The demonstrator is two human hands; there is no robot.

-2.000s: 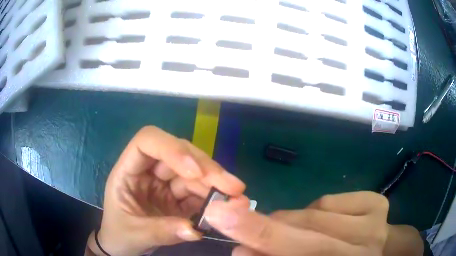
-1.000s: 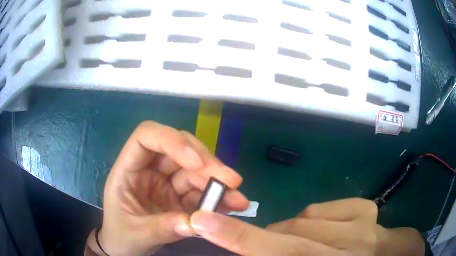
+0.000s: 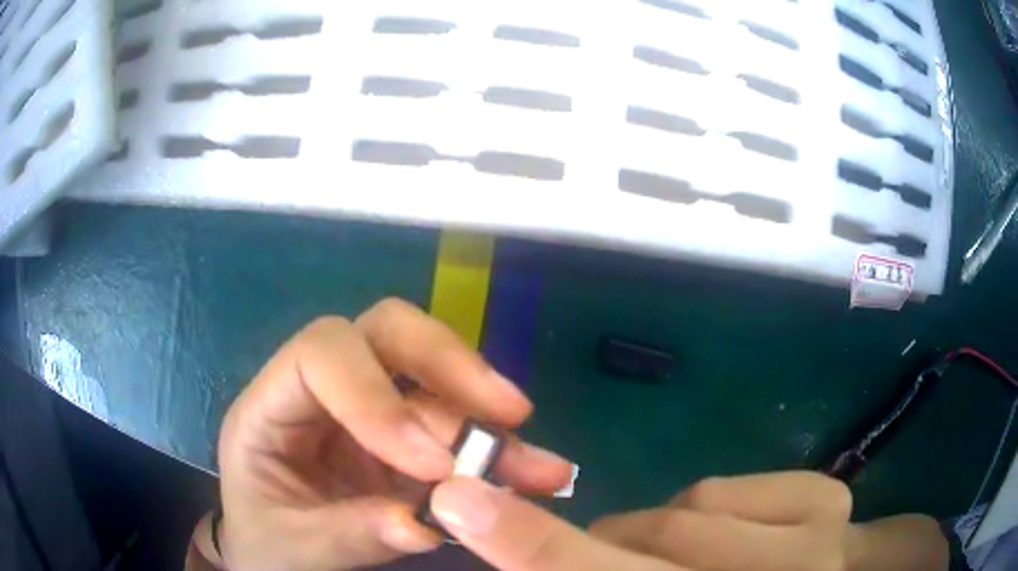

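Note:
My left hand (image 3: pixel 335 435) holds a small module with a silver-white face (image 3: pixel 476 451) framed in black, between thumb and fingers. My right hand (image 3: pixel 692 524) reaches in from the right, its index fingertip against the lower end of the module; its other fingers are curled and partly cut off by the bottom edge. A black module (image 3: pixel 636 357) lies on the green mat. A white tape strip (image 3: pixel 572 481) shows just past my left fingertips, mostly hidden.
A large white foam tray (image 3: pixel 469 206) with dumbbell-shaped slots spans the back, a red-bordered label (image 3: pixel 882 281) at its corner. Another foam tray (image 3: pixel 67 123) overlaps at left. Yellow tape (image 3: pixel 461 292) and blue tape (image 3: pixel 515 323) mark the mat. A red-and-black wire (image 3: pixel 893 413) lies right.
The module's pale face, mostly covered by my right finger two seconds ago, now shows. My left fingers have shifted around it. The view has moved slightly.

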